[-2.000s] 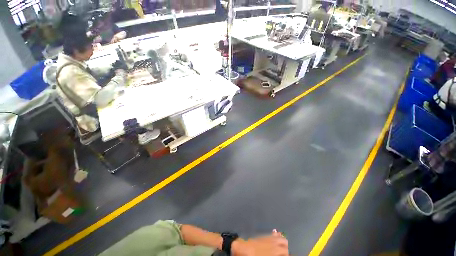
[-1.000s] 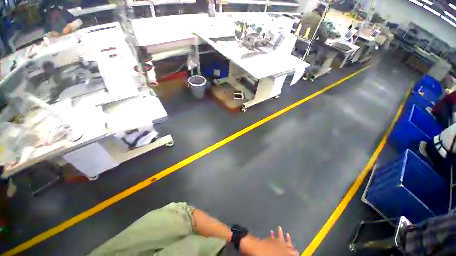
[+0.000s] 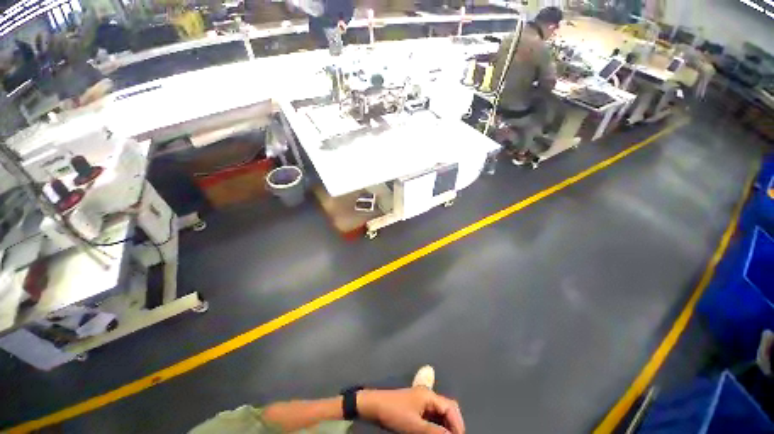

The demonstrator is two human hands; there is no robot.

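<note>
My left hand (image 3: pixel 414 410) is at the bottom centre, palm down, with a dark watch (image 3: pixel 350 403) on the wrist and a light green sleeve (image 3: pixel 233 421) behind it. Its fingers are loosely curled and a little apart, and I see nothing in it. The bottom edge cuts off part of the fingers. My right hand is not in view. A tan shoe tip (image 3: pixel 424 377) shows just beyond my left hand. No work piece is near the hand.
Grey floor (image 3: pixel 509 280) lies between two yellow lines (image 3: pixel 373 275). On the left are a white sewing table (image 3: pixel 399 157), a bucket (image 3: pixel 286 182) and a machine with dark thread spools (image 3: pixel 83 169). A person (image 3: pixel 528 76) stands further on. Blue bins (image 3: pixel 721 415) line the right.
The view has moved forward along the aisle. The seated worker at the left has gone out of view. My left hand has moved slightly left, and its spread fingers are now curled.
</note>
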